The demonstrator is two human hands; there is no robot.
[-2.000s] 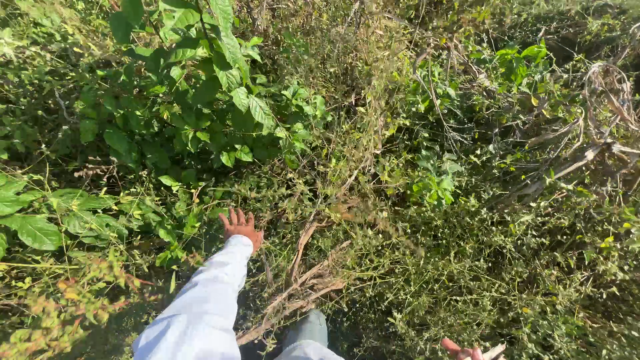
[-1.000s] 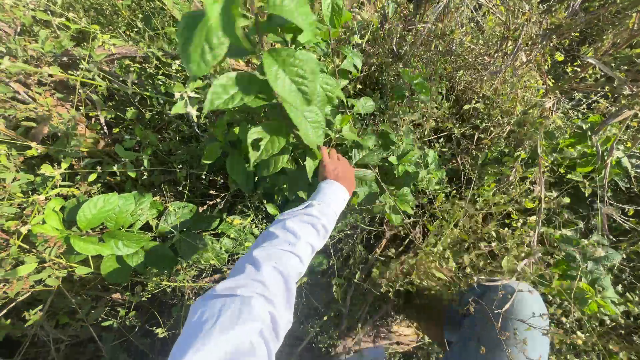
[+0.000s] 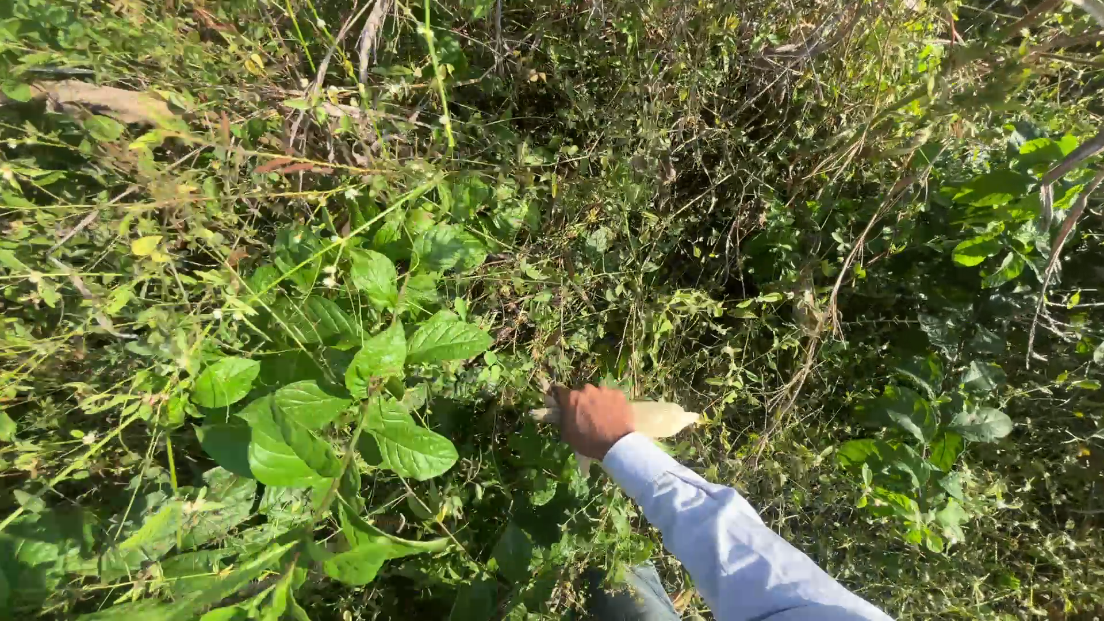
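My right hand (image 3: 595,420) comes in from the lower right in a pale blue sleeve and is closed around a pale, tapered object (image 3: 662,418), which looks like a husked or partly husked maize ear. Its pointed end sticks out to the right of the fist, and a short, ragged end shows on the left. The fist covers its middle. Low green plants and thin stems lie around and beneath the hand. Just left of it grows a broad-leaved plant (image 3: 405,440). My left hand is out of view.
Tangled weeds and dry stems cover the ground. Long dry stalks (image 3: 832,302) stand right of the hand, with leafy plants (image 3: 906,431) beyond. A thick dry stalk (image 3: 112,99) lies at upper left. My trouser leg (image 3: 638,595) shows at the bottom.
The left hand, among the leaves one second ago, has left the view. The right hand, partly seen at the lower right two seconds ago, is now near the centre with the pale object. The view has shifted.
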